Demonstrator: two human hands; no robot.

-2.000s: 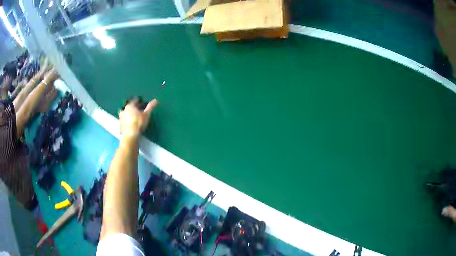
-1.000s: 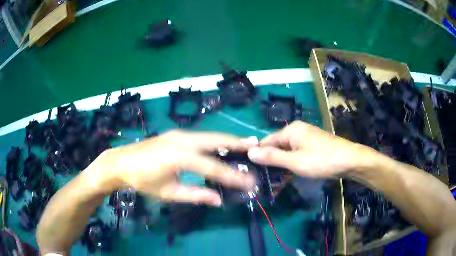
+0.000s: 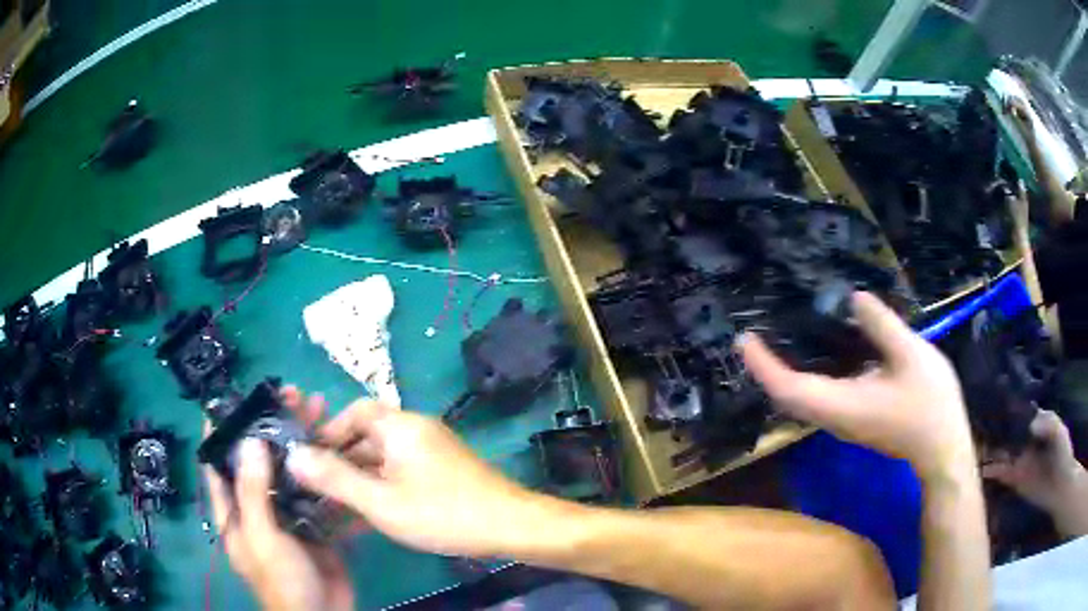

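Observation:
My left hand (image 3: 272, 537) is at the lower left, with its fingers and thumb around a black housing (image 3: 251, 436) that shows a shiny round unit. My right hand (image 3: 388, 460) reaches in from the right, its fingertips on the same housing. The housing is tilted and held above the teal bench mat. The hands cover its lower part. Behind them, the white head of a wrapped hammer (image 3: 356, 316) lies on the mat. A flat dark housing (image 3: 513, 352) lies right of it.
A cardboard tray (image 3: 581, 304) heaped with black parts stands at right; another person's hand (image 3: 877, 400) is over it. A blue bin (image 3: 853, 489) is below. Housings with red wires lie at left. An open frame (image 3: 230, 242) lies near the white rail. More people's arms show at far right.
The view has turned right, showing more of the tray and another person's hand over it. My hands now hold a housing at lower left, and the white hammer head is uncovered.

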